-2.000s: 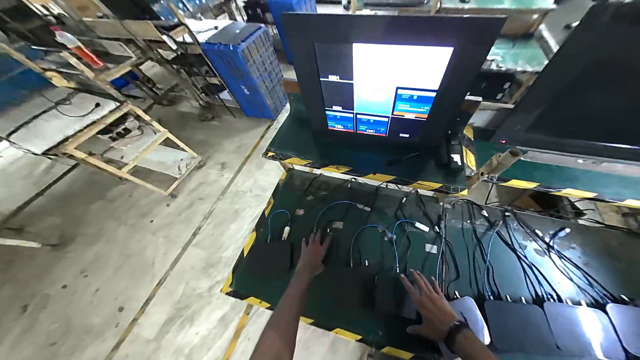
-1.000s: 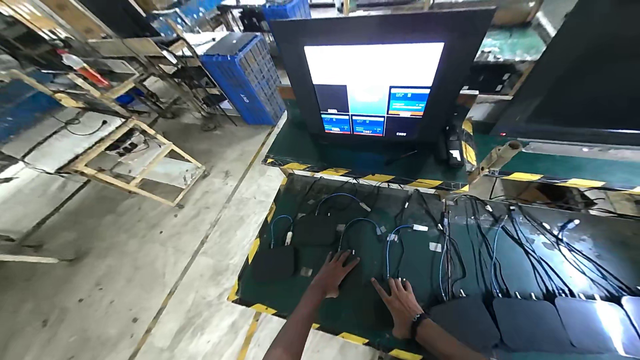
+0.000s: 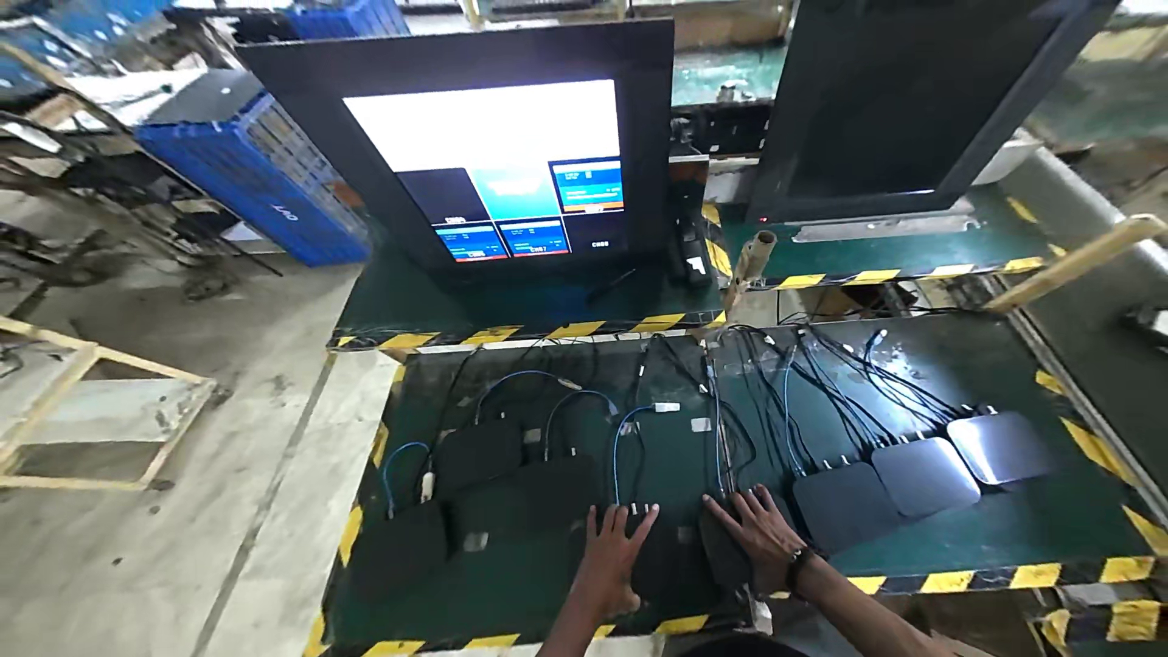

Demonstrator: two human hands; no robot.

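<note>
My left hand [image 3: 617, 558] lies with spread fingers on the left edge of a black flat box [image 3: 664, 557], whose rear plugs show by my fingertips. On another dark box [image 3: 725, 552] my right hand [image 3: 762, 538] rests, fingers spread, a dark band at the wrist; it covers part of that box. Several black boxes, one at the left [image 3: 401, 547] and one farther back [image 3: 479, 453], lie on the green bench mat with blue cables [image 3: 616, 456] at their rear. To the right sit more flat boxes, a dark one [image 3: 844, 506] and two shinier ones [image 3: 926, 476].
A lit monitor [image 3: 511, 192] stands on a raised shelf behind the bench, a dark monitor [image 3: 876, 109] to its right. Black cables [image 3: 830, 383] run across the bench's back. Yellow-black tape [image 3: 949, 581] marks the edges. A wooden post [image 3: 753, 260] rises between the shelves; blue crates [image 3: 265, 173] stand at left.
Both hands have moved right along the row of boxes. The box at the left front and the ones beside it sit differently from two seconds ago. The monitor's picture tiles have changed.
</note>
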